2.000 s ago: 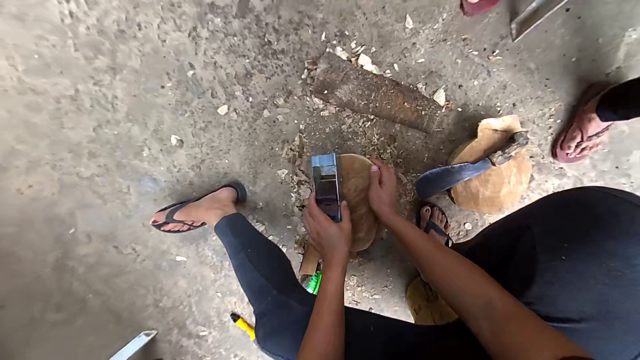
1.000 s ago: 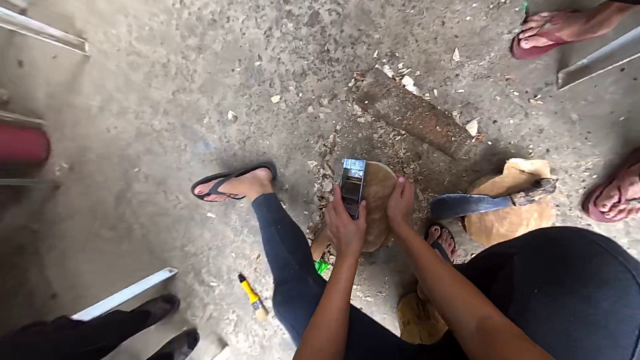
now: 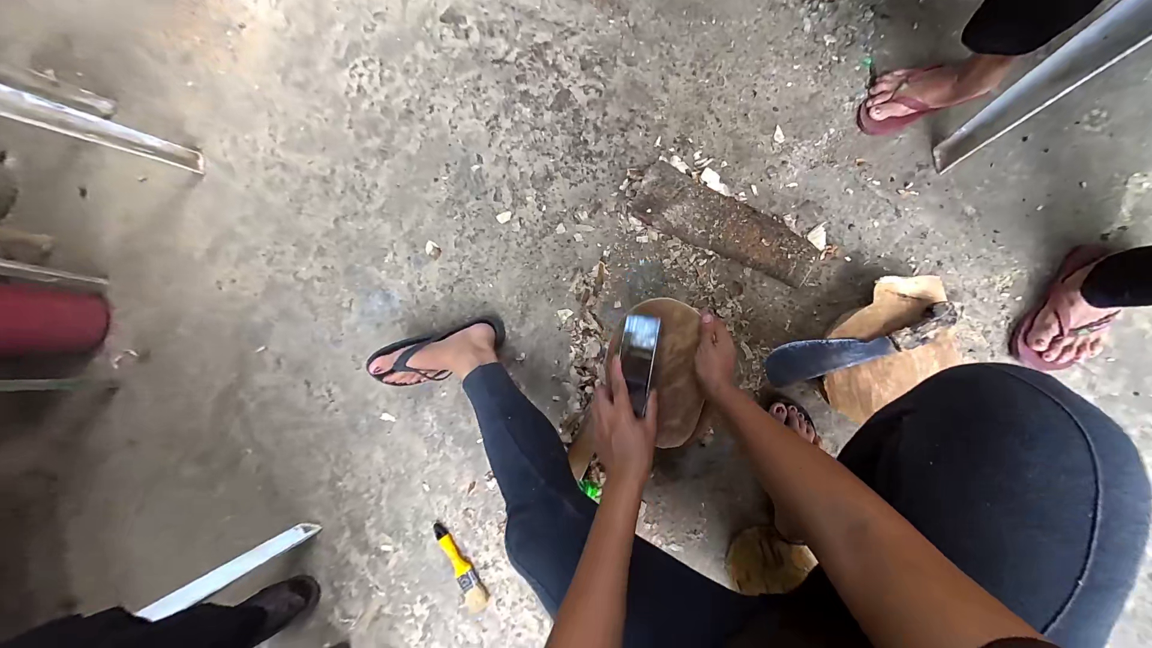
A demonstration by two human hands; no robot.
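A smooth, shiny, dark rectangular object (image 3: 640, 360), bright at its far end, is held in my left hand (image 3: 623, 427). It lies over the left part of a rounded wooden piece (image 3: 678, 373), whose right edge my right hand (image 3: 716, 355) grips. Right of my hands, a machete (image 3: 832, 357) with a rough handle rests on another pale wooden block (image 3: 891, 373). What supports the wooden piece from below is mostly hidden.
A bark-covered wood slab (image 3: 724, 225) lies on the concrete among wood chips. A yellow-handled paintbrush (image 3: 461, 567) lies by my leg. A log end (image 3: 768, 560) shows below my forearms. Other people's sandalled feet (image 3: 1066, 310) and metal legs (image 3: 225, 571) stand around.
The view has shifted, bringing more of the left floor and other people's feet into sight. Both hands keep much the same hold on the dark object and the wooden piece.
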